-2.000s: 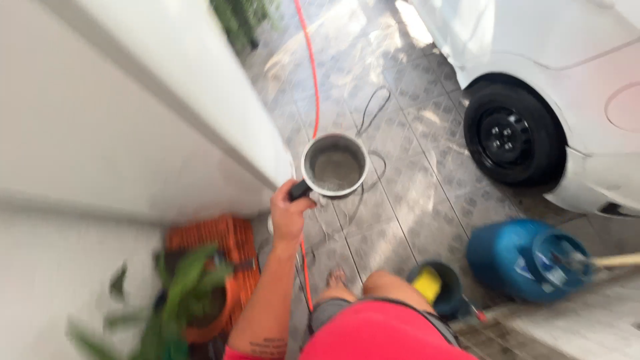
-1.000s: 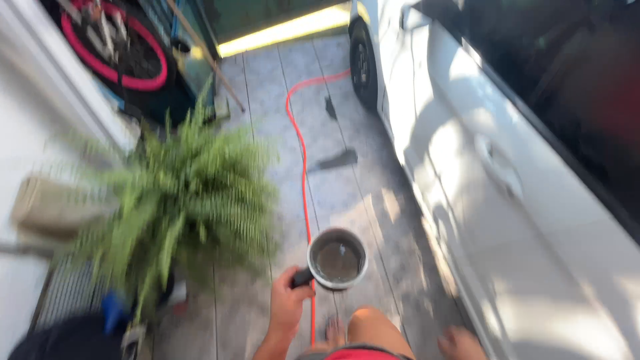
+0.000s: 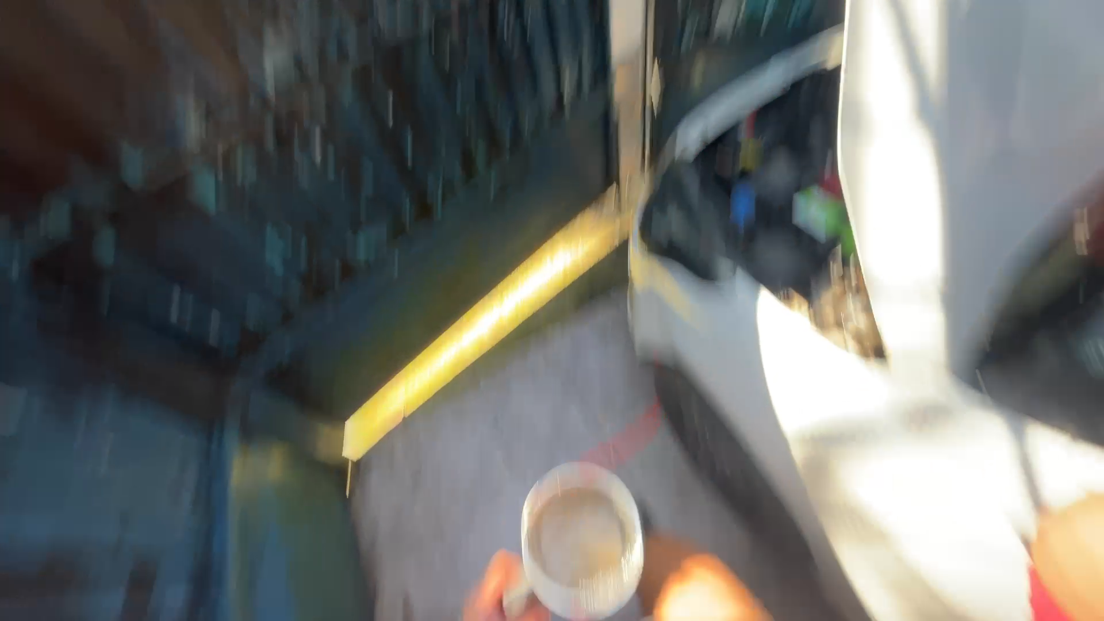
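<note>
My left hand (image 3: 502, 593) grips the handle of a metal mug (image 3: 583, 543) at the bottom centre of the head view. The mug is seen from above, with liquid inside. Both are blurred, and the lower part of the hand is cut off by the frame edge. Blurred skin right of the mug looks like a knee. More skin with a bit of red cloth shows at the right edge, too unclear to name. I cannot make out my right hand.
A white car (image 3: 828, 466) with a dark tire (image 3: 724, 466) stands on the right. A red hose (image 3: 625, 440) lies on the tiled floor (image 3: 457, 474). Beyond it is a dark gate (image 3: 414, 250) with a sunlit yellow strip (image 3: 492, 319) along its foot.
The view has moved along the car toward the gate; the fern and bicycle wheel have left it. My left hand keeps hold of the mug throughout.
</note>
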